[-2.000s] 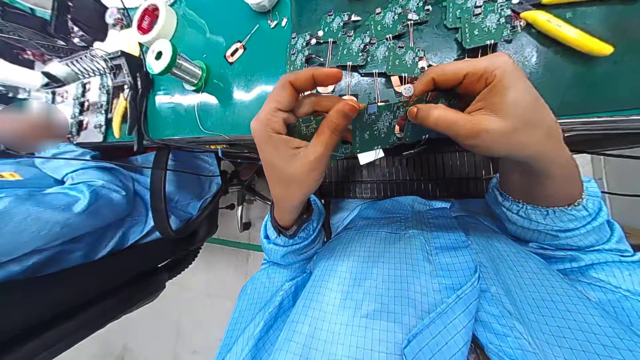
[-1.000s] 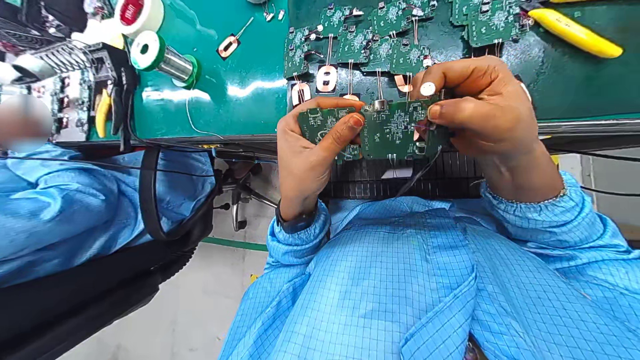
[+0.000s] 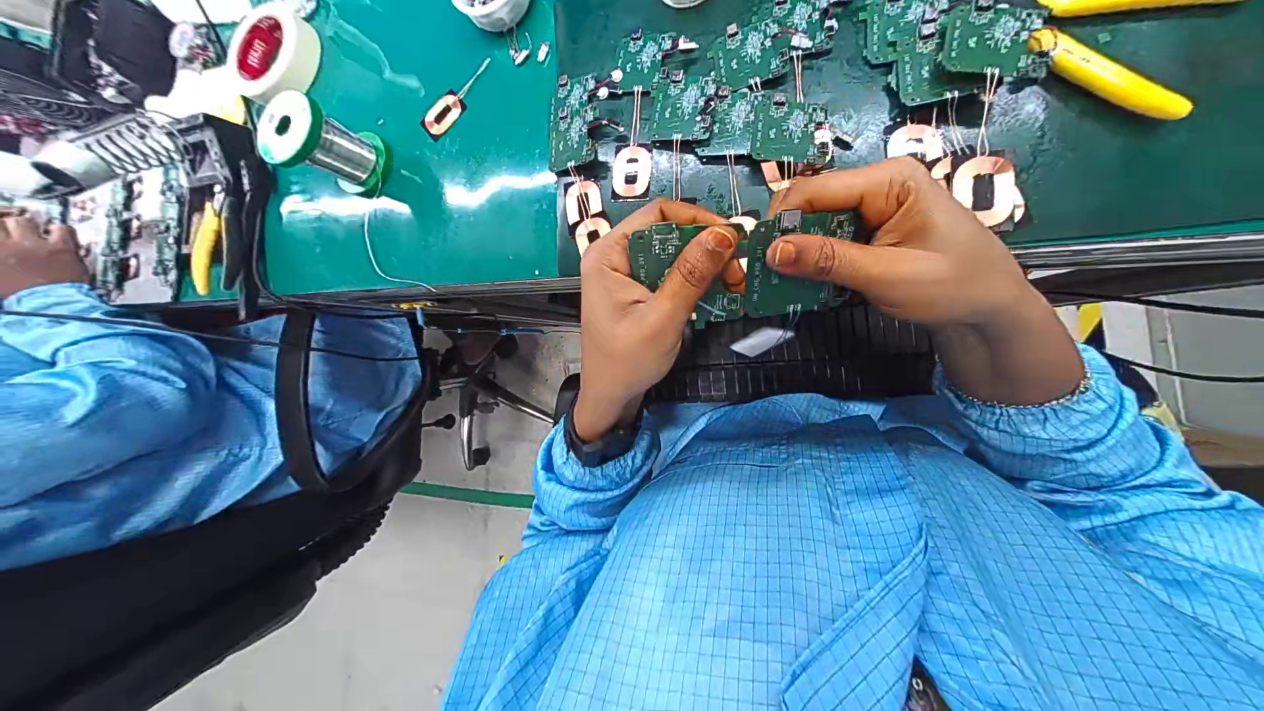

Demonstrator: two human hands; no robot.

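My left hand pinches the left part of a green circuit board between thumb and fingers, just off the bench's front edge. The right part is gripped by my right hand, its thumb on the board's face near a small metal part. Whether this is one board or two side by side I cannot tell. A white tag hangs below it. Beyond my hands lie several green circuit boards with thin wires running to copper coils, one of them an oval coil on a black backing.
On the green mat at left are a solder wire spool, a tape roll and a loose coil. A soldering iron stand is farther left, near a co-worker's hand. Yellow-handled pliers lie at upper right.
The board has been turned in my hands: a second ago a round metal part stood at its top edge and a white disc was by my right fingers; neither shows now.
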